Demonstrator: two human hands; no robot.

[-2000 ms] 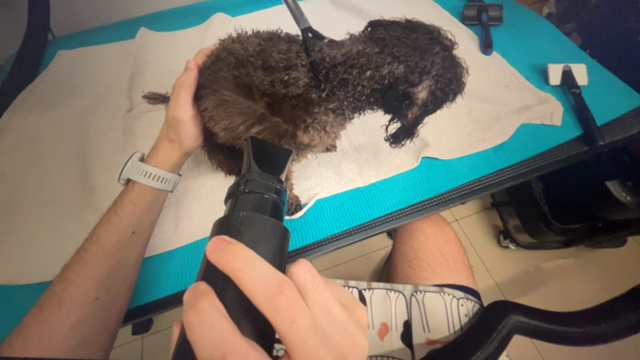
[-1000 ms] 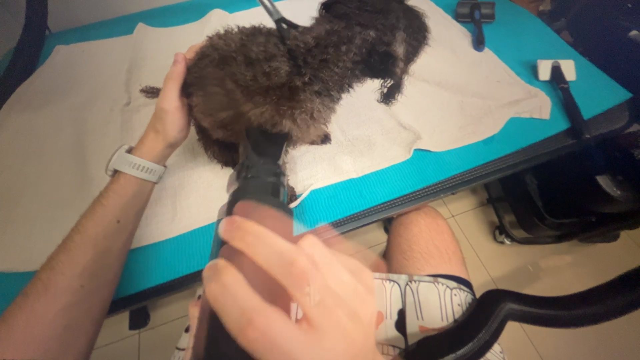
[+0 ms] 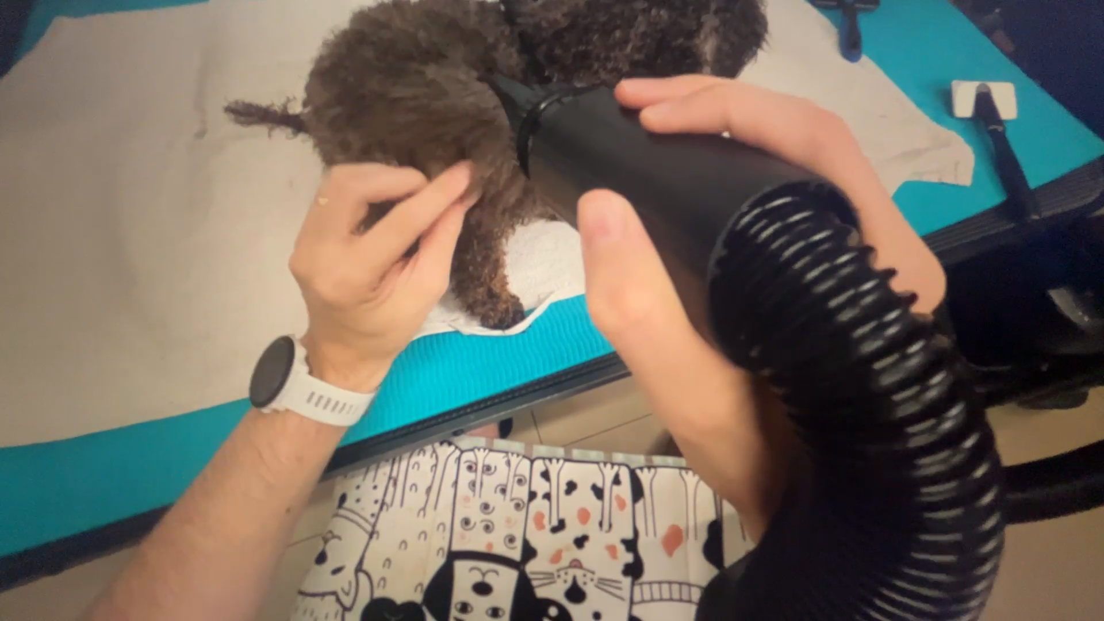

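Note:
A curly brown dog (image 3: 397,86) stands on a pale towel (image 3: 129,216), its tail to the left and its head partly cut off by the top edge. My left hand (image 3: 379,250), with a white-strapped watch (image 3: 310,388) on the wrist, has its fingertips pinched together at the dog's coat above the hind leg; whether hair is between them I cannot tell. My right hand (image 3: 655,276) is wrapped around a black dryer nozzle (image 3: 638,155), its flat tip against or close to the dog's flank. A ribbed black hose (image 3: 888,371) bends down from the nozzle.
The towel covers much of a grooming table with a turquoise mat (image 3: 517,362) and dark edge. A slicker brush (image 3: 992,112) with a white head lies at the right, another brush (image 3: 850,30) beyond it. A patterned apron (image 3: 552,535) shows below the table edge.
My left hand has left the dog's rear end and come to the near flank, fingers pinched. The nozzle has turned from pointing up to pointing left, and the hose has come into view.

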